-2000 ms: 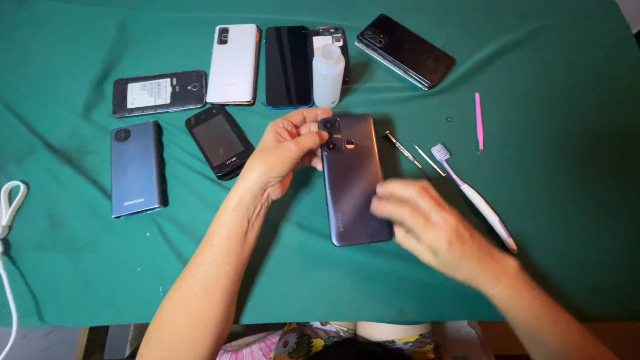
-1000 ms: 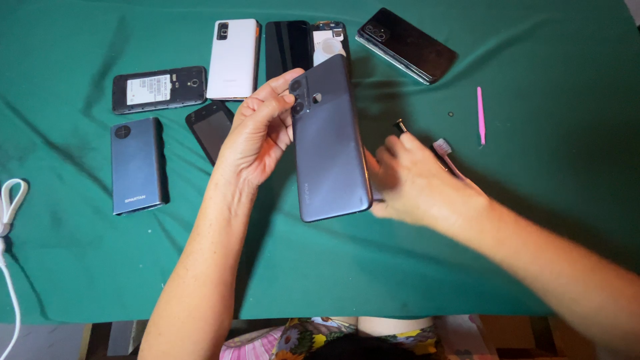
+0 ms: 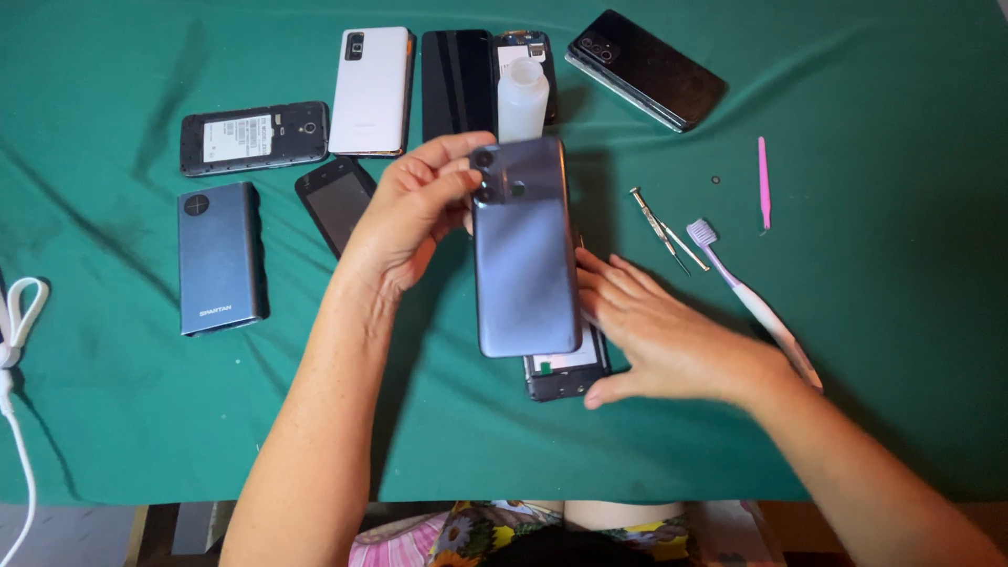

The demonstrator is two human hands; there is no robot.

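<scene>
My left hand (image 3: 421, 205) grips a blue-grey smartphone back cover (image 3: 526, 276) by its upper left edge, near the camera rings. Beneath the cover lies an opened phone body (image 3: 563, 386); its lower end, with a battery and a green tab, shows past the cover. My right hand (image 3: 669, 331) rests palm down with fingers spread at the phone body's right side, the thumb by its lower corner. Whether those fingers press on the body is partly hidden by the cover. A small screwdriver (image 3: 655, 224) and a thin metal tool (image 3: 683, 246) lie to the right.
Around the hands are a white plastic bottle (image 3: 522, 106), a toothbrush (image 3: 756, 303), a pink pick tool (image 3: 763, 185), a white phone (image 3: 368, 90), a black phone (image 3: 650, 71), a phone with its back off (image 3: 299, 134), a blue power bank (image 3: 219, 260) and a white cable (image 3: 20, 441).
The back cover now stands apart from the phone body, whose lower end has come into sight. My right hand, near the tools a second ago, lies flatter beside the body.
</scene>
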